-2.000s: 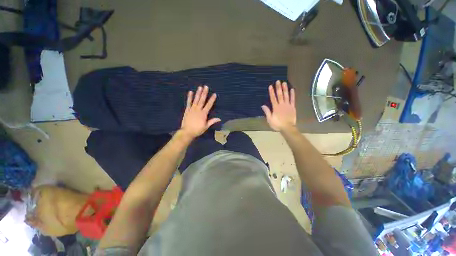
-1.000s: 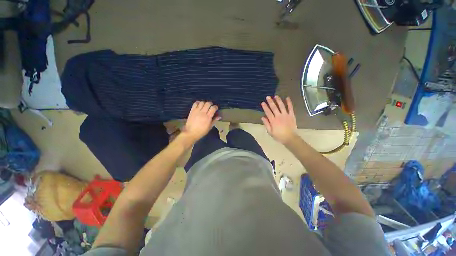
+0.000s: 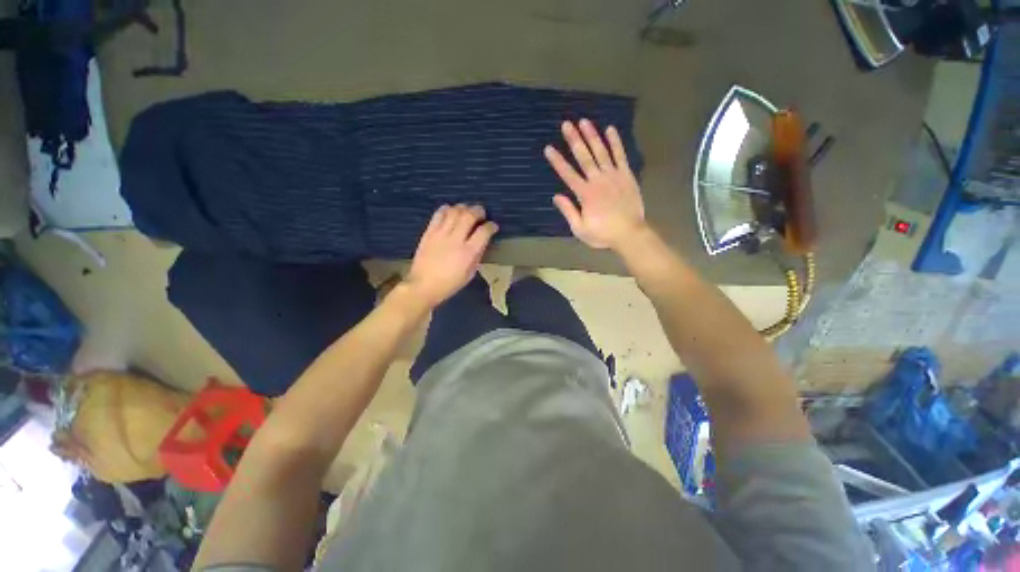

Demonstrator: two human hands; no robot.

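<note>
The navy pinstripe jacket piece (image 3: 447,156) lies along the table (image 3: 447,45) with its stripes running left to right. My left hand (image 3: 450,248) is at its near edge, fingers bent and close together on the cloth; whether it pinches the edge is hidden. My right hand (image 3: 601,192) lies palm down near the cloth's right end, fingers spread, holding nothing. The steam iron (image 3: 733,173), with an orange-brown handle, rests right of the cloth, apart from my right hand.
A second iron (image 3: 878,28) is at the far right corner. A yellow-gold hose (image 3: 801,293) hangs from the near iron. A small dark tool (image 3: 822,145) lies beside it. Dark unstriped cloth (image 3: 263,318) hangs at the near edge. A red stool (image 3: 213,436) stands on the floor.
My right hand has moved from the near edge onto the cloth's right part. My left hand has gone from flat and spread to bent fingers at the near edge. The whole view has shifted.
</note>
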